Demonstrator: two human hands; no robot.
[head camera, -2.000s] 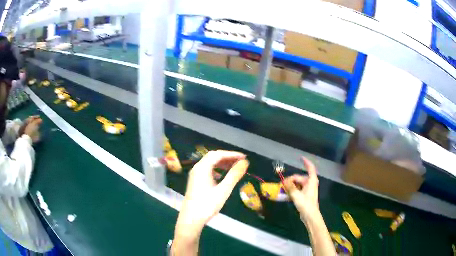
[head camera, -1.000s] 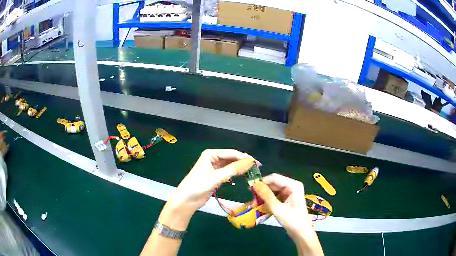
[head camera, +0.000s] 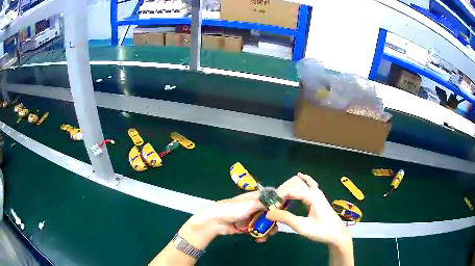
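Observation:
My left hand (head camera: 229, 214) holds an open yellow housing shell (head camera: 257, 230) from below, near the front rail. A bright blue block (head camera: 262, 223) lies inside the shell. My right hand (head camera: 307, 210) grips a small green circuit board (head camera: 270, 198) just above the shell, between thumb and fingers. Red wire shows at the shell's left side. The left fingertips are partly hidden behind the board and shell. Another yellow shell with white and blue areas (head camera: 242, 176) lies on the belt just beyond my hands.
More yellow shells (head camera: 145, 156) and flat yellow pieces (head camera: 352, 188) lie on the green belt. An open shell (head camera: 346, 211) lies right of my right hand. A white post (head camera: 86, 98) stands at left. A cardboard box (head camera: 341, 127) with clear plastic bags stands beyond the belt.
The shell has turned so its open side with the blue block shows. The board stays in my hands, now above the shell. A shell on the belt beyond my hands has come into view.

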